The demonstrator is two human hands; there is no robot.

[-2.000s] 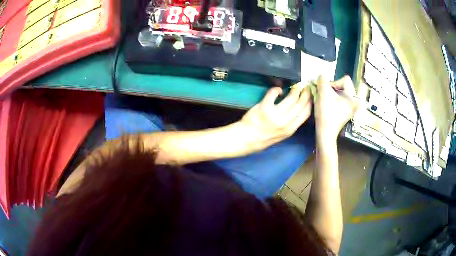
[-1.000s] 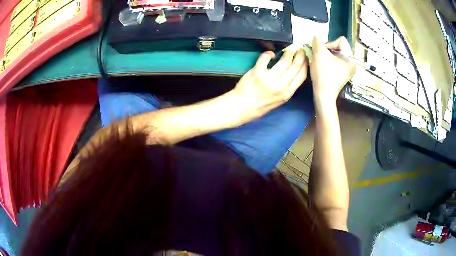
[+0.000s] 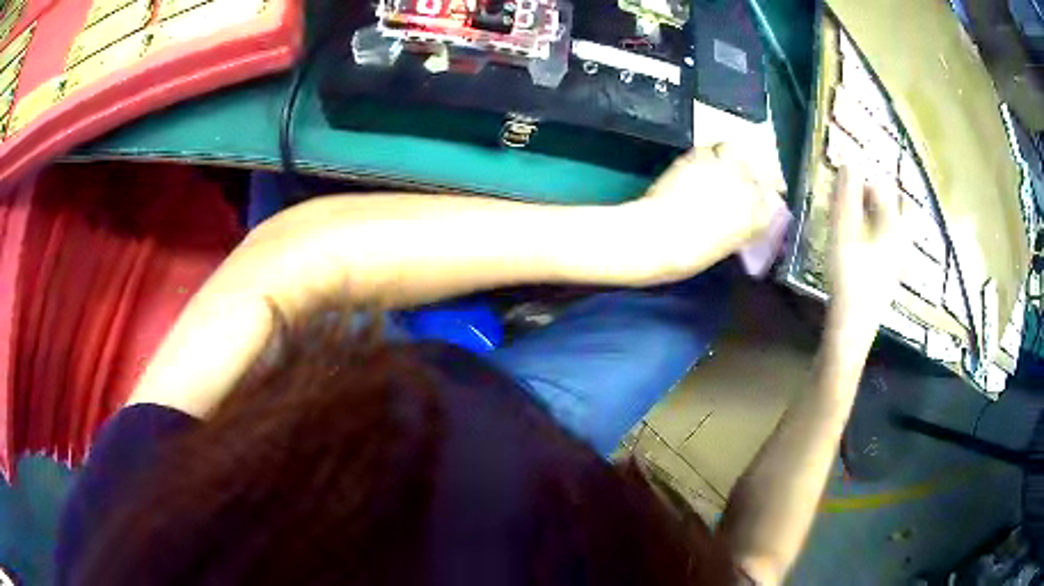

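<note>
My left hand point(image 3: 712, 215) is just right of the black test fixture's front corner, with a small pinkish slip point(image 3: 765, 238) at its fingertips. My right hand point(image 3: 864, 223) is blurred over the rows of white modules point(image 3: 904, 212) in the cardboard tray; whether it holds anything is hidden. The black test fixture point(image 3: 607, 109) lies on the green mat, its metal latch point(image 3: 517, 131) facing me. Red digits glow under its clear cover point(image 3: 475, 29), partly cut off by the top edge.
A red tray point(image 3: 229, 52) with yellow boards is at the upper left, above stacked red trays point(image 3: 115, 298). A black flat device point(image 3: 729, 69) lies right of the fixture on white paper. A tan cardboard sheet point(image 3: 973, 149) covers part of the modules. A black cable point(image 3: 289, 126) crosses the mat.
My hands were close together beside the fixture, the right with a pen-like stick. They have moved apart, the right over the modules. The pinkish slip now shows at my left hand.
</note>
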